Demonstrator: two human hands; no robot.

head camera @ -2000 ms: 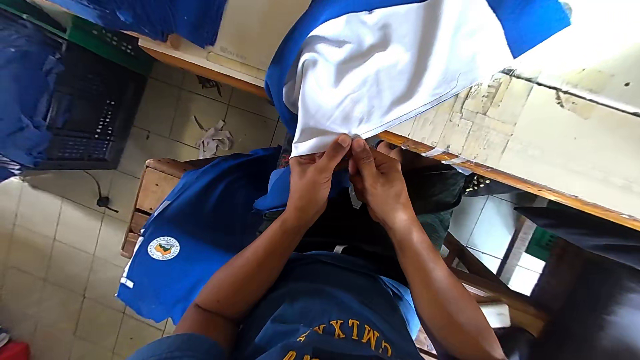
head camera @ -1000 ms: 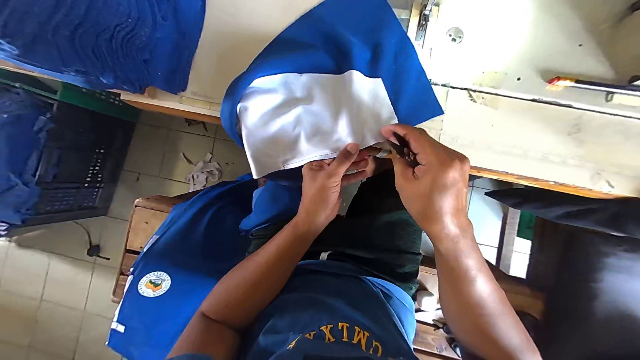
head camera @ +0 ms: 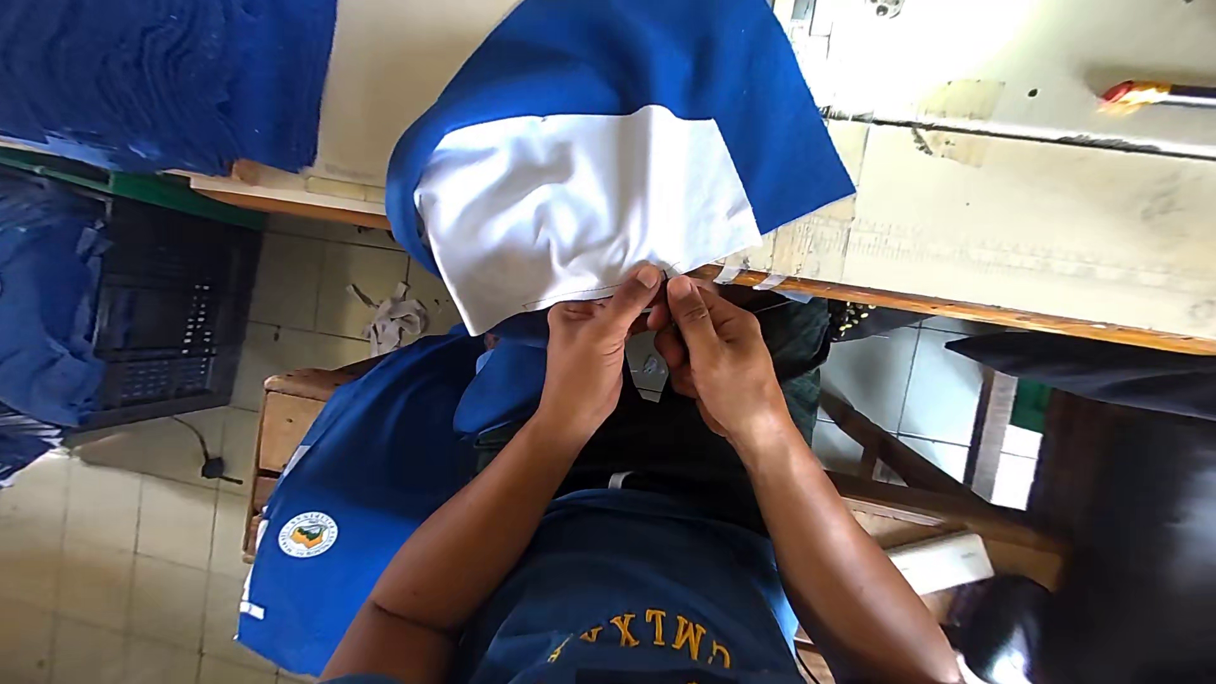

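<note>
A blue fabric piece (head camera: 617, 57) with a white fabric panel (head camera: 570, 199) on it lies over the table's edge. Along the panel's lower edge runs a dark stitched line. My left hand (head camera: 594, 351) pinches that edge between thumb and fingers. Close beside it, my right hand (head camera: 717, 351) has thumb and fingertips pressed together at the same edge; a short dark thread seems to show between the two thumbs. Whatever else lies under the right fingers is hidden. A blue garment (head camera: 380, 494) with a round emblem hangs over a wooden bench at my left.
A stack of cut blue fabric (head camera: 161, 85) rests on the pale table (head camera: 1026, 218). A red-and-yellow-ended tool (head camera: 1140, 95) lies at the right. Dark crates (head camera: 166, 313) with blue cloth stand at the left. A cloth scrap (head camera: 394, 318) is on the tiled floor.
One second ago my right hand held a small dark tool near the panel's edge; that tool is not visible now. My right fingertips have come back beside my left thumb.
</note>
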